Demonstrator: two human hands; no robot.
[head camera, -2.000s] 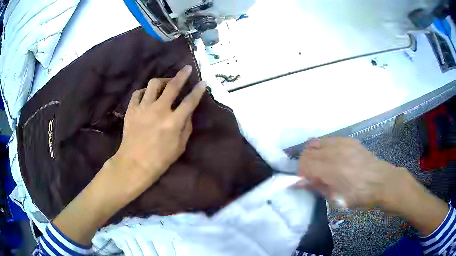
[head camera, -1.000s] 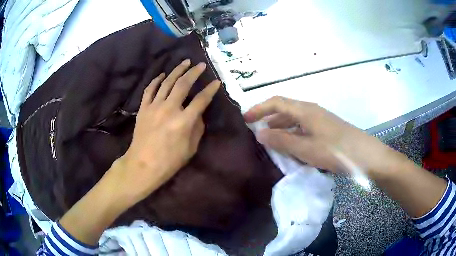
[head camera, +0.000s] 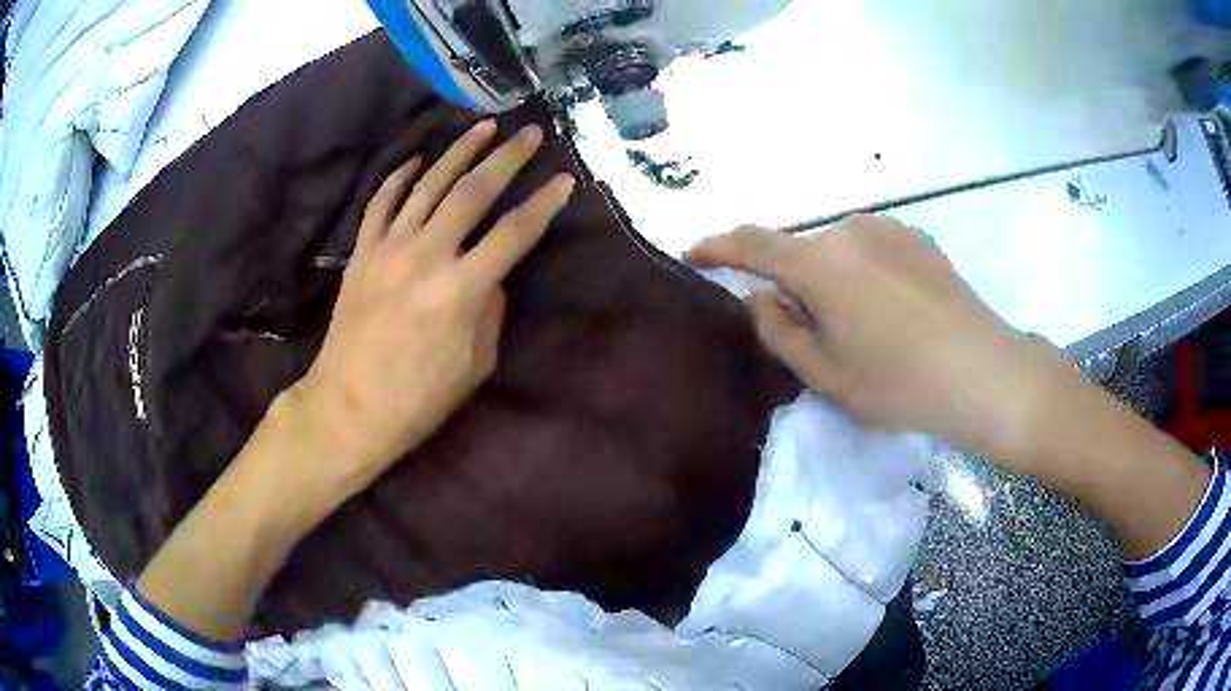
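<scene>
The dark brown shell panel (head camera: 594, 419) lies on the machine table, with pale stitched lines and a pocket-like opening at its left. White quilted padding (head camera: 810, 540) shows below it and along its right edge. My left hand (head camera: 419, 284) lies flat on the panel with fingers spread, fingertips near the machine head (head camera: 500, 54). My right hand (head camera: 878, 317) holds the panel's right edge and the white layer between thumb and index finger. The needle is hidden or too small to tell. The panel's upper edge runs up to the foot area.
The white machine table (head camera: 1040, 257) has a grey edge at the right. Thread scraps (head camera: 662, 169) lie on the bed beside the panel. More white quilted cloth (head camera: 54, 176) is piled at the far left. A speckled floor (head camera: 1026, 581) and something red show at the right.
My right hand has moved from the lower right up to the panel's edge nearer the machine. My left hand has shifted slightly up toward the machine head. The panel's lower right is more spread out.
</scene>
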